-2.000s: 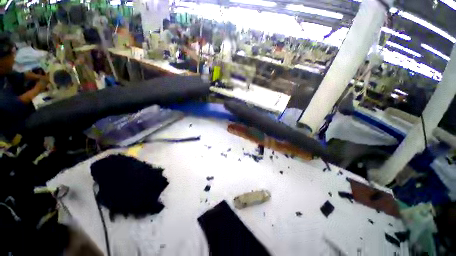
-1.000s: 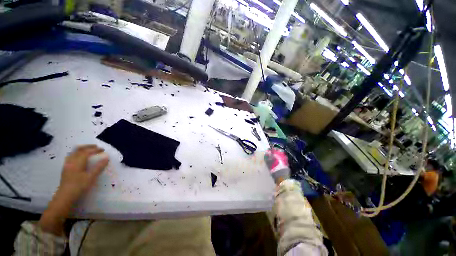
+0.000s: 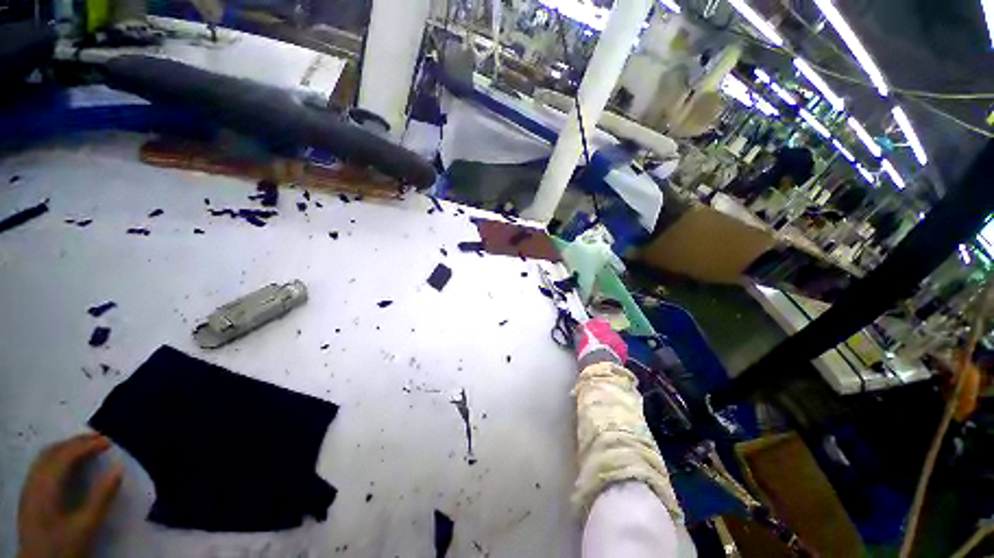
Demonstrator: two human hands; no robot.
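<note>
A black cut fabric piece (image 3: 223,447) lies flat at the lower left, with a notched lower right corner. My bare left hand (image 3: 68,496) is beside its left edge, fingers apart and curved, holding nothing. My right hand (image 3: 603,342), in a pink and grey glove, is at the table's right edge, closed at the dark handles of the shears (image 3: 562,325). Their blades point away from me; the grip is partly hidden. A grey-beige oblong block (image 3: 251,313) lies behind the fabric piece.
Black scraps (image 3: 439,276) are scattered over the white table (image 3: 382,327). A thin dark-silver tool or sliver (image 3: 464,420) and a black wedge (image 3: 444,532) lie right of the fabric. A reddish-brown panel (image 3: 512,239), mint-green plastic (image 3: 594,267) and a dark roll (image 3: 273,120) border the table.
The shears have shifted right and turned, with my gloved hand now at their handles. The view has moved closer over the table. My left hand stays left of the fabric.
</note>
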